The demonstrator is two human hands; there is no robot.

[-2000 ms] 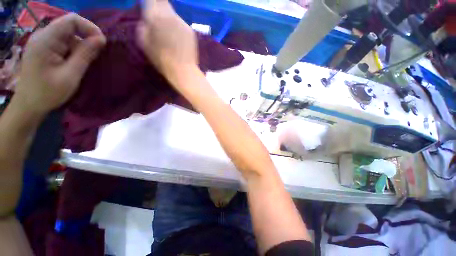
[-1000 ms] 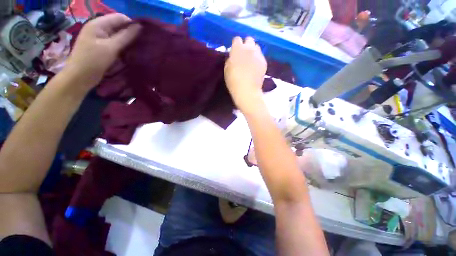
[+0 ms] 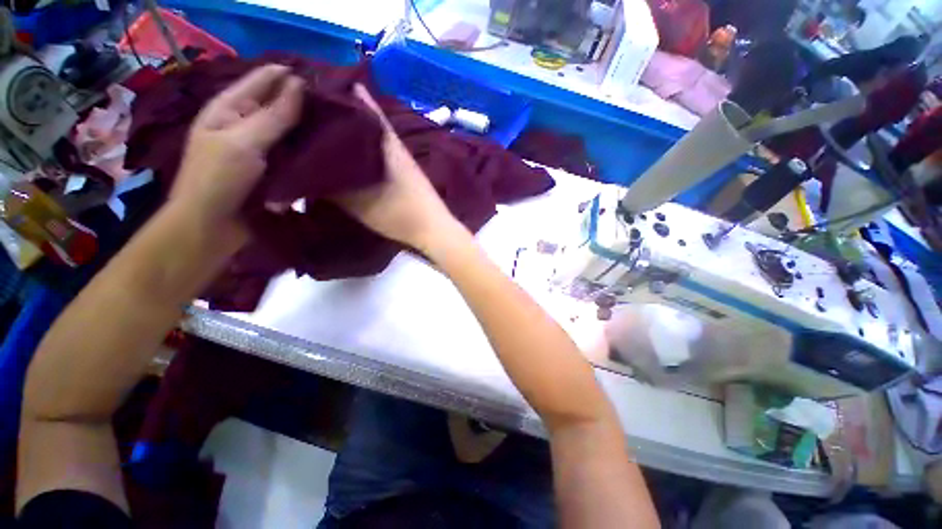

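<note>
A limp maroon garment piece [image 3: 336, 150] is raised between my hands over the left part of the table. My left hand [image 3: 243, 129] pinches its left edge with fingers and thumb. My right hand [image 3: 398, 196] holds its right side, with the thumb up along the cloth and the other fingers partly hidden by it. More maroon cloth [image 3: 454, 170] lies heaped under and behind my hands. The white sewing machine head [image 3: 713, 274] stands to the right of my hands, touched by neither.
A clear plastic bag with a white scrap [image 3: 671, 336] lies by the machine. A box with a green packet [image 3: 775, 424] is at the far right. Blue bins [image 3: 413, 78] with white spools [image 3: 470, 121] stand behind. The table's light edge [image 3: 362, 372] runs above my lap.
My right hand has moved left and down, closer to my left hand, with the cloth. The garment, spread wide between my hands a second ago, is now bunched and folded between them.
</note>
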